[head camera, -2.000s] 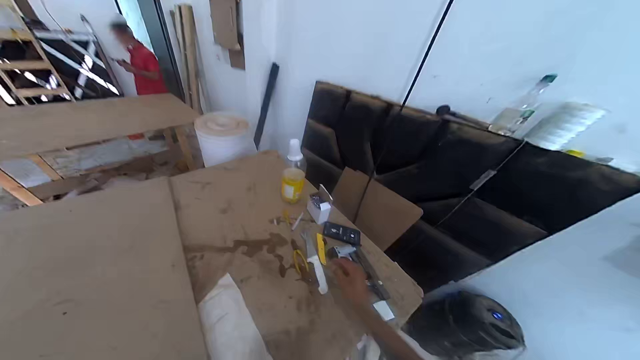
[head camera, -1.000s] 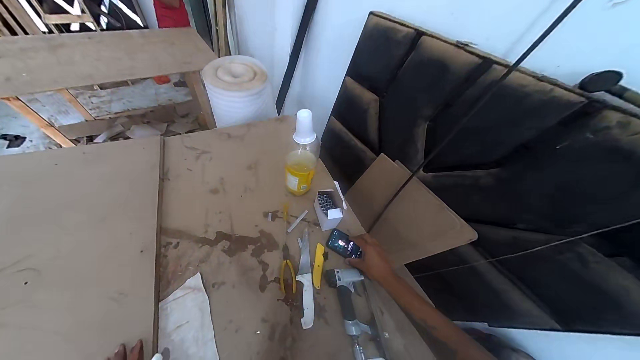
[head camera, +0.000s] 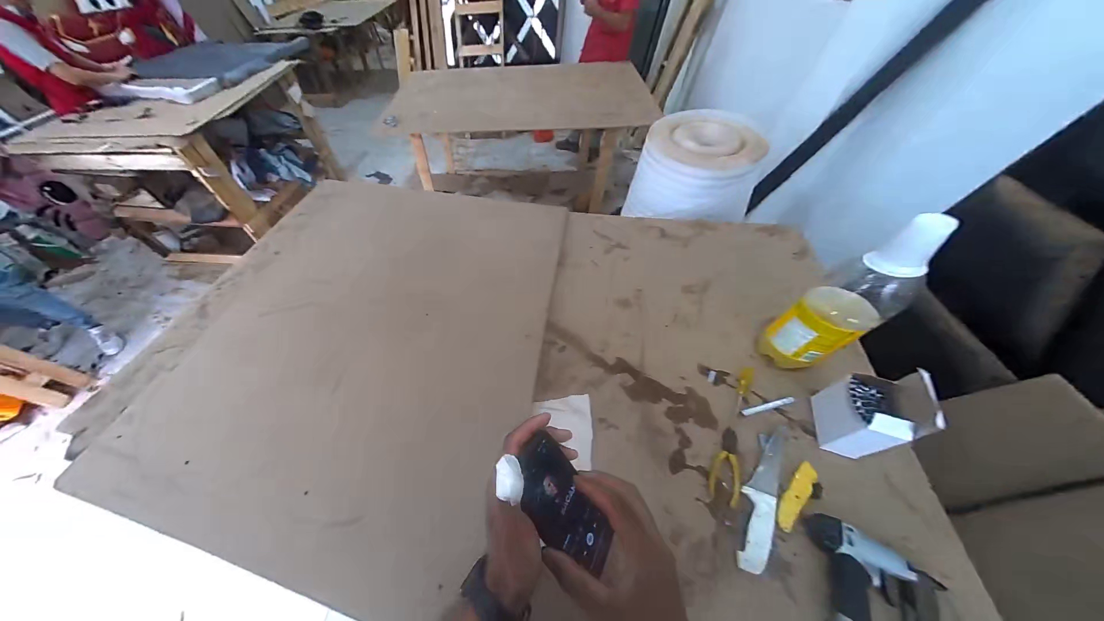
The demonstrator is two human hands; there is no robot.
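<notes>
A smartphone (head camera: 561, 504) with a lit screen is held between both hands over the wooden worktable (head camera: 379, 345). My left hand (head camera: 515, 517), with a white wrap on one finger and a dark band at the wrist, grips its left side. My right hand (head camera: 625, 548) holds its right side. Behind the phone lies a white cloth (head camera: 573, 423). To the right are yellow-handled pliers (head camera: 726, 466), a white-handled knife (head camera: 761, 509), a yellow utility knife (head camera: 798, 496), a pneumatic tool (head camera: 867, 556), a small yellow-handled tool (head camera: 744, 384) and an open white box (head camera: 854, 427) of metal pieces.
A plastic bottle (head camera: 819, 328) with yellow liquid and a white cap stands near the right edge. Beyond the table are a white foam roll (head camera: 699, 168) and another wooden table (head camera: 526, 95). People in red are at the far left and far back. Dark padded panels lean at right.
The phone, held one-handed by the right hand above the tools a second ago, is now between both hands, farther left. The left hand has come up from the lower left. The view has swung left.
</notes>
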